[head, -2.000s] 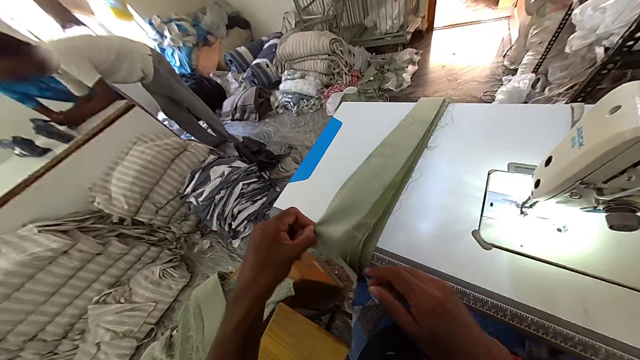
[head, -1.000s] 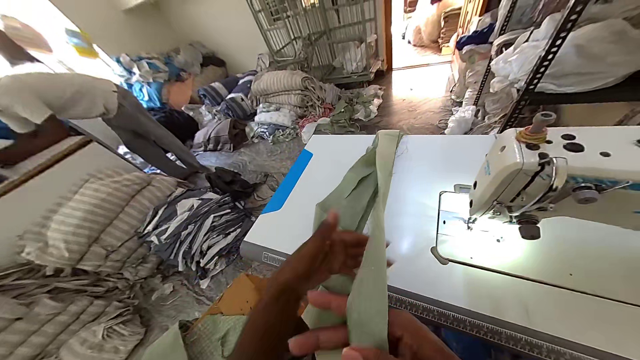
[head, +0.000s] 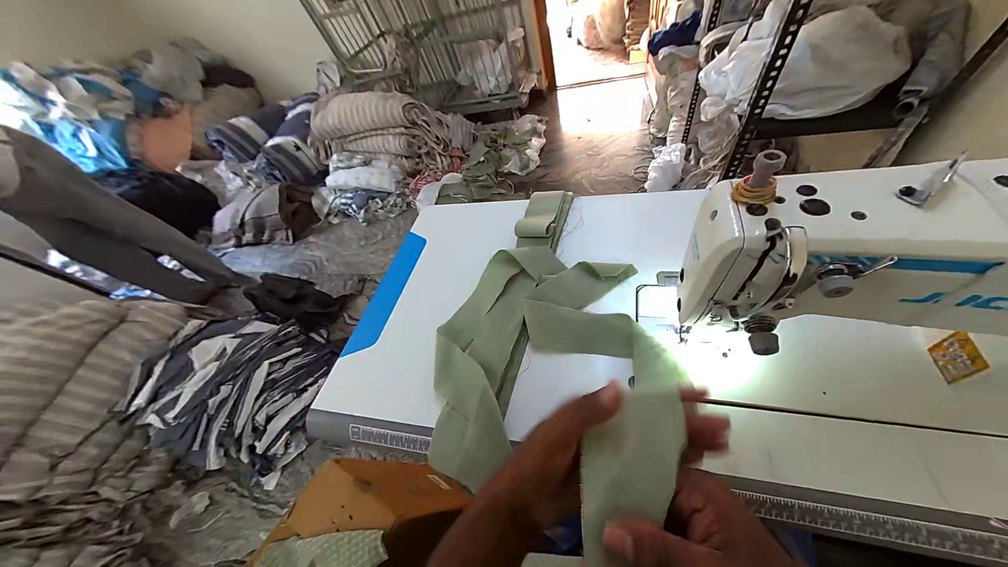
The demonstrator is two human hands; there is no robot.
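Observation:
A pale green fabric strip (head: 638,457) runs between my hands at the table's front edge, slightly blurred. My left hand (head: 563,449) has it between thumb and fingers. Lower right, my right hand (head: 685,520) grips the strip with the thumb on top. From there the strip leads up near the needle of the white sewing machine (head: 732,260) and joins loose folds of green fabric (head: 480,339) on the white table (head: 378,378). The machine's lamp is lit.
A cardboard box (head: 370,496) with green cloth stands below the table's front edge. Striped fabric strips (head: 228,394) and padded striped cloth (head: 71,378) lie at left. A person's legs (head: 102,220) are at far left. A metal rack (head: 764,87) stands behind the machine.
The green strip, stretched lengthwise over the table earlier, now lies in loose folds with one length raised in my hands. Both hands have moved right, nearer the machine. The view has shifted.

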